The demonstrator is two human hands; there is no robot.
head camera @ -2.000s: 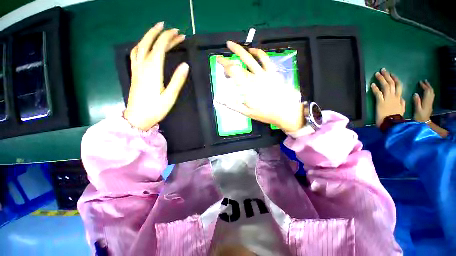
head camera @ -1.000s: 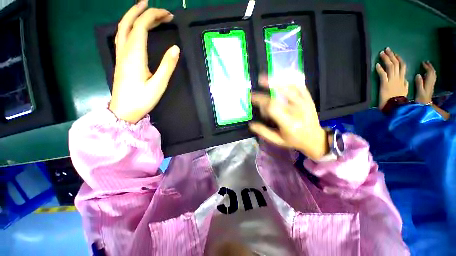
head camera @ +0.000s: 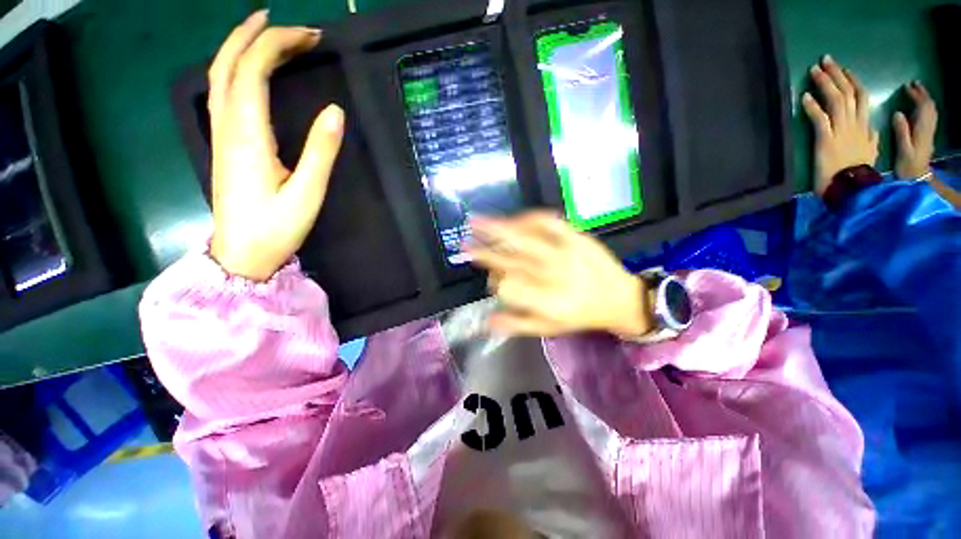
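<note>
A black foam tray lies in front of me. Its second pocket from the left holds a smartphone with a dark screen showing rows of small text and a green block. The third pocket holds a smartphone with a green-bordered white screen. The outer two pockets hold no phone. My left hand is spread over the tray's left end, holding nothing. My right hand, blurred, is at the lower end of the dark-screened phone, fingers over its bottom edge; whether they touch it is unclear.
Another tray with a dark phone lies at the left on the green bench. At the right, another person's hands rest on the bench, with blue sleeves. Blue stools show below the bench.
The left phone's screen has changed from green-bordered white to dark with text. My right hand has moved from the right phone to the left phone's lower end. The tray sits higher in view.
</note>
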